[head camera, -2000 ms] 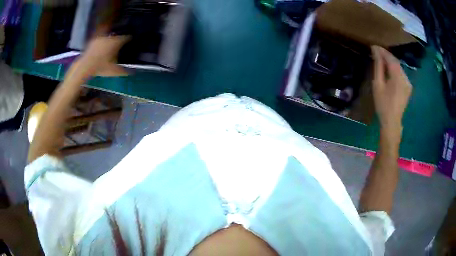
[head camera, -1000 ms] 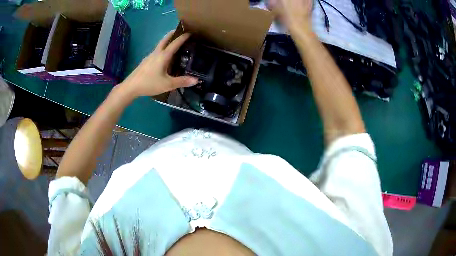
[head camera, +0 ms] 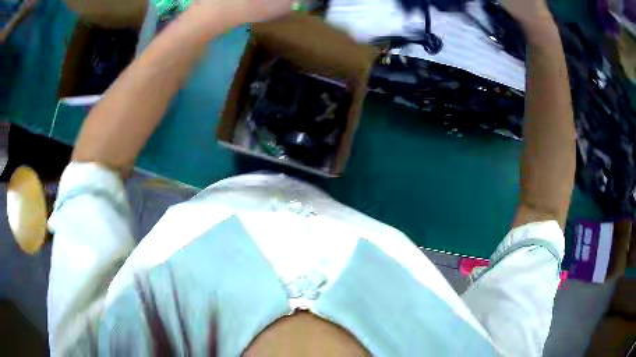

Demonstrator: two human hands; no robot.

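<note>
An open retail box (head camera: 293, 104) with its brown flap up stands in front of me. A black main device (head camera: 279, 94) and a shiny round black part (head camera: 301, 139) lie in it, with a small green accessory packet (head camera: 272, 148) near its front edge. My left hand (head camera: 254, 7) reaches over the back of the box and is cut off by the top edge. My right hand (head camera: 524, 10) is at the top right, blurred and cut off, by a black cable (head camera: 429, 38) above the white sheet (head camera: 481, 56). What either hand holds cannot be told.
A filled box (head camera: 104, 59) stands at the left, with the green accessory pile (head camera: 167, 7) behind it. Black accessory piles (head camera: 446, 94) lie under the sheet and along the right. A purple-and-white box (head camera: 591, 251) and a pink-red strip (head camera: 474, 265) are at the right bench edge.
My left hand has let go of the box and moved up past its flap. My right hand has moved right over the black pile. A green packet now shows in the box.
</note>
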